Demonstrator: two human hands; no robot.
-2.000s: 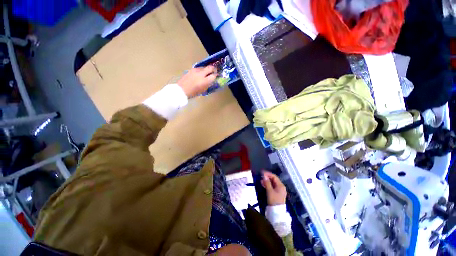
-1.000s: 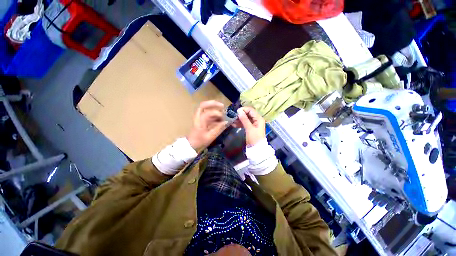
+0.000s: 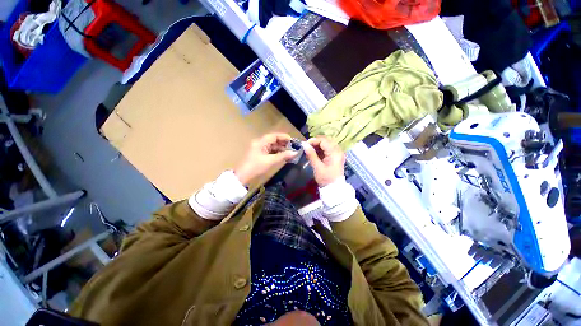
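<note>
My left hand [image 3: 266,157] and my right hand [image 3: 324,160] meet in front of my body, near the table's front edge. Between their fingertips they pinch a small dark and whitish item [image 3: 295,148]; it is too small to name surely. A yellow-green garment piece [image 3: 382,102] lies crumpled on the white machine table [image 3: 408,213], just beyond my right hand. A white sewing machine with blue trim [image 3: 509,184] stands at the right.
A large cardboard sheet [image 3: 185,114] lies at the left of the table. A small open box [image 3: 253,86] hangs at the table edge. A red bag [image 3: 395,9], a red stool [image 3: 118,35], a blue bin [image 3: 48,67] and metal frame bars [image 3: 48,207] surround the place.
My left hand has come back from the small box at the table edge, and my right hand has risen to meet it. Both now pinch a small item, held nearly still over the last second.
</note>
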